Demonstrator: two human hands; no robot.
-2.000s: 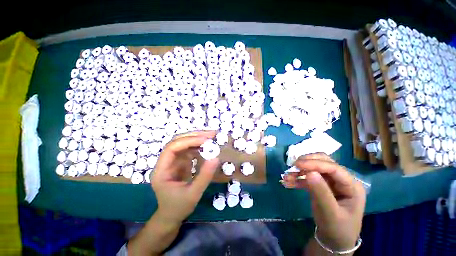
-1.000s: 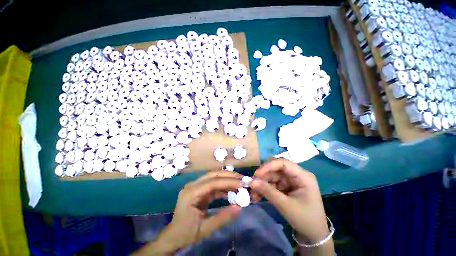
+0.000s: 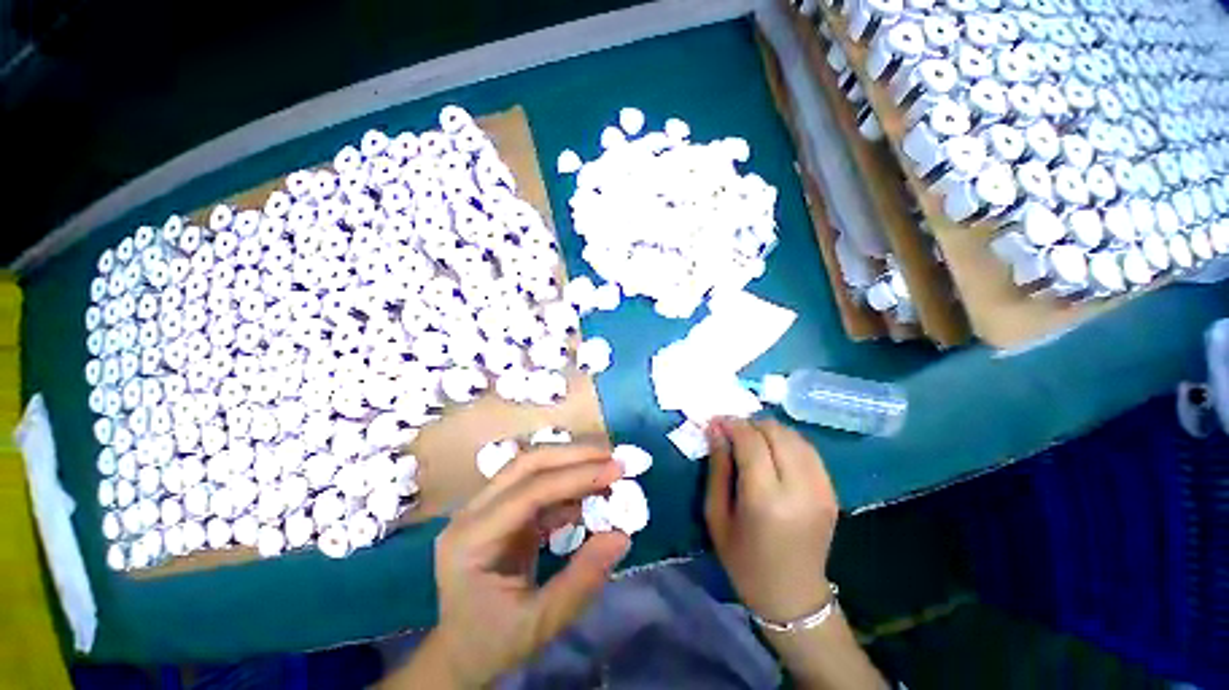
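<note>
A white-topped unit shows between the fingertips of my left hand, thumb below and index finger above. Other white-topped units stand close around these fingertips, partly hidden. My right hand has its fingertips together at the lower edge of a white wipe; whether they pinch it or something small is hidden. A clear squeeze bottle lies just beyond my right hand, tip towards the wipe. Dense rows of white-topped units stand on a cardboard sheet at the left.
A loose pile of white caps lies on the green bench behind the wipe. Stacked cardboard layers bearing units stand at the right. A white cloth and a yellow tray are at the far left. Blue crates are below.
The view has turned and shifted. My right hand has moved away from my left hand to the wipe's lower edge. My left hand stays near the bench front with its fingers around a unit.
</note>
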